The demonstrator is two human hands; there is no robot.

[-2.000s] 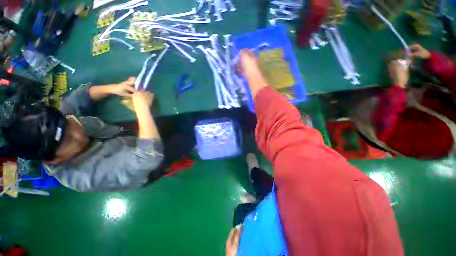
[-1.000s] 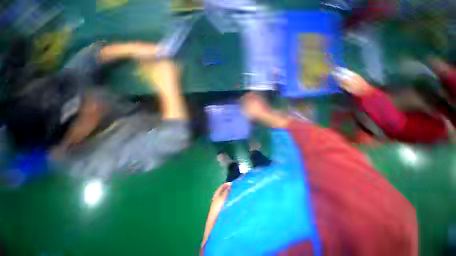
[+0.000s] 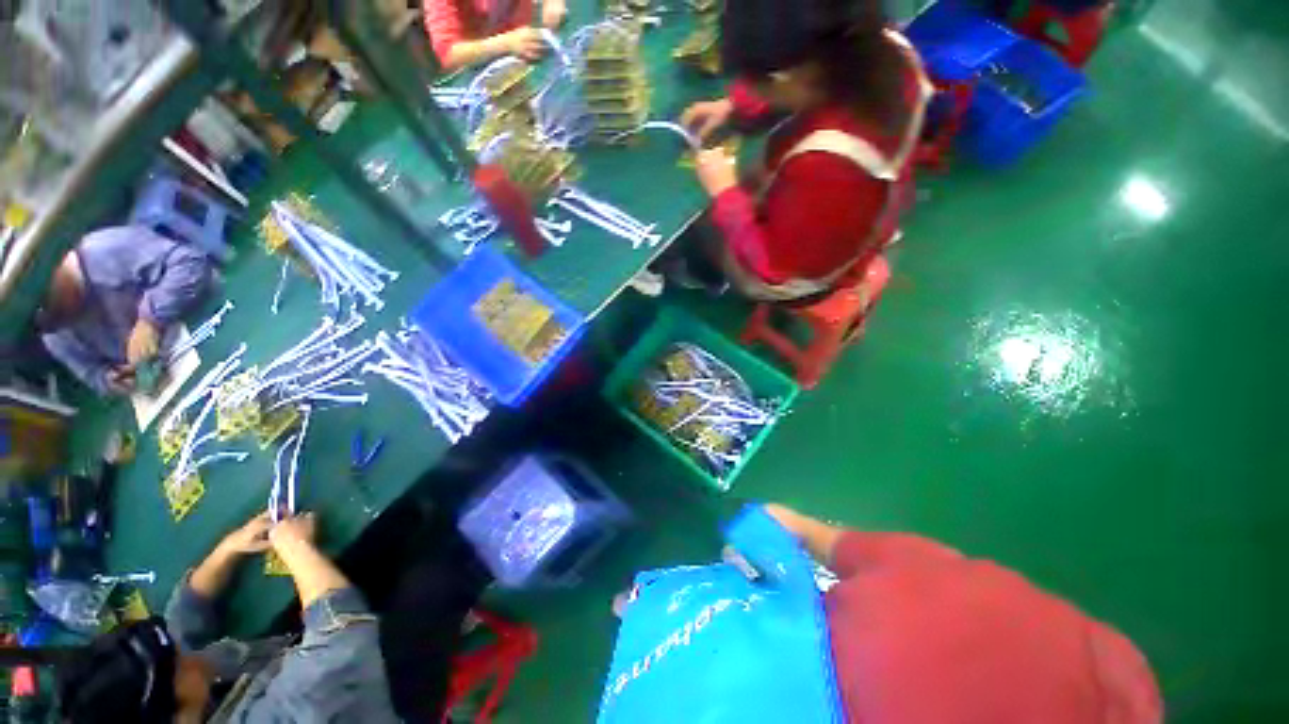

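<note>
My right hand (image 3: 802,529) is small and partly hidden at the upper edge of my blue apron (image 3: 721,644); its fingers and any hold cannot be made out. My left hand cannot be made out. A green crate (image 3: 618,375) on the floor holds yellowish boards with white wires. A blue tray (image 3: 495,371) on the bench edge holds yellowish boards (image 3: 519,321). White wire leads (image 3: 431,382) lie beside the tray.
A pale blue stool (image 3: 530,516) stands by the bench (image 3: 332,474). A person in red (image 3: 834,191) sits on an orange stool (image 3: 820,333). A person in grey (image 3: 318,665) works at lower left. More people work along the bench. Blue bins (image 3: 1025,92) are at upper right.
The view has swung right and the blur has cleared. The bench now runs diagonally at left, and the green crate shows fully. My right hand has moved from over the blue tray to my apron.
</note>
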